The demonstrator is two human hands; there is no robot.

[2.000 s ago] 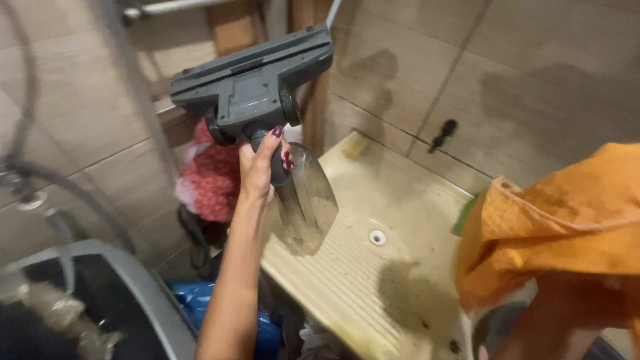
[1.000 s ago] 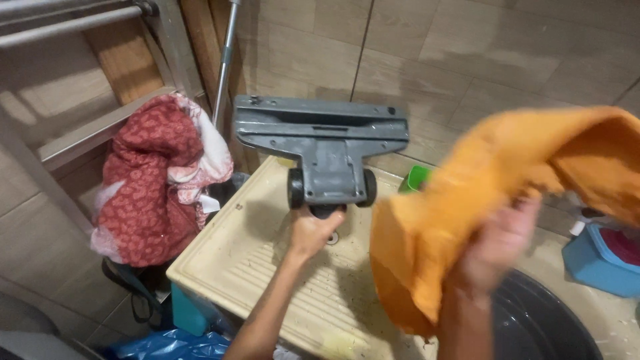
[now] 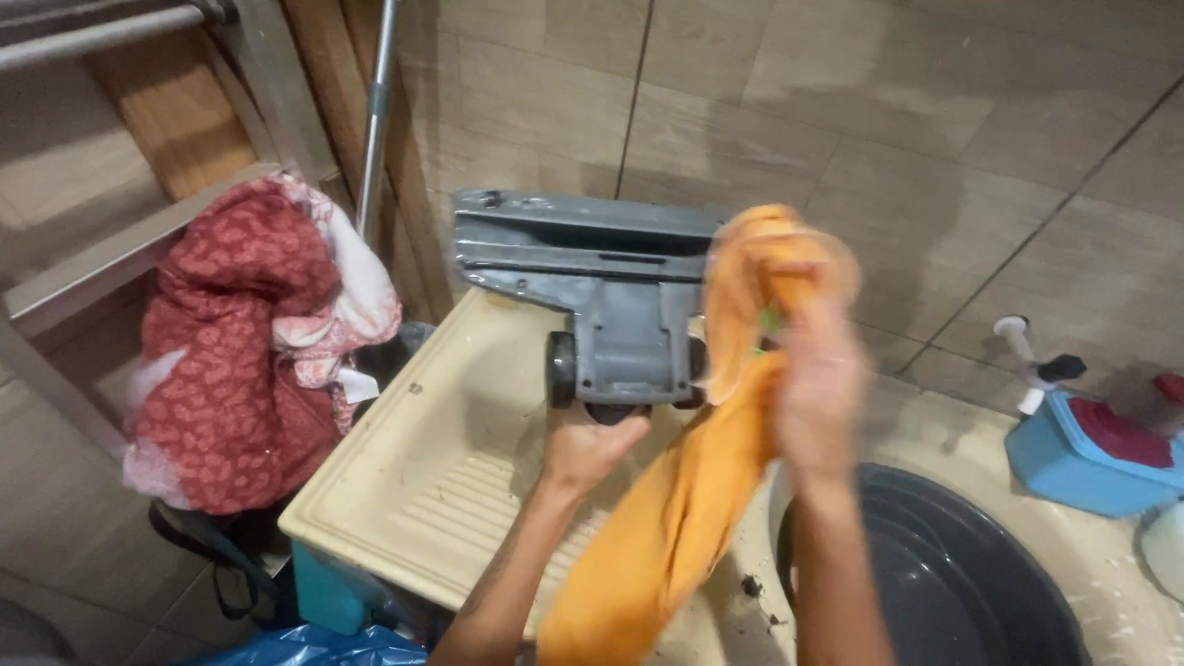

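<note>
My left hand (image 3: 592, 444) grips the neck of a grey plastic vacuum floor head (image 3: 634, 342), held up with its wide slotted side on top and its two black wheels low down. Blurred by motion, my right hand (image 3: 819, 398) holds an orange cloth (image 3: 675, 518) against the right end of the head. The cloth hangs down past my left forearm. Beneath both hands lies a cream laundry sink (image 3: 416, 435) with a ribbed washboard. The clear container seen earlier below the head is hidden.
A dark round basin (image 3: 934, 573) stands at the right, near a tap (image 3: 1036, 361) and a light blue container (image 3: 1082, 462). Red patterned fabric (image 3: 240, 351) hangs on a metal ladder (image 3: 83, 287) at the left. A metal pole (image 3: 375, 120) leans near the tiled wall (image 3: 832, 111).
The orange cloth has moved leftward onto the right end of the floor head. The head, tilted two seconds ago, is now nearly level. The view has swung right.
</note>
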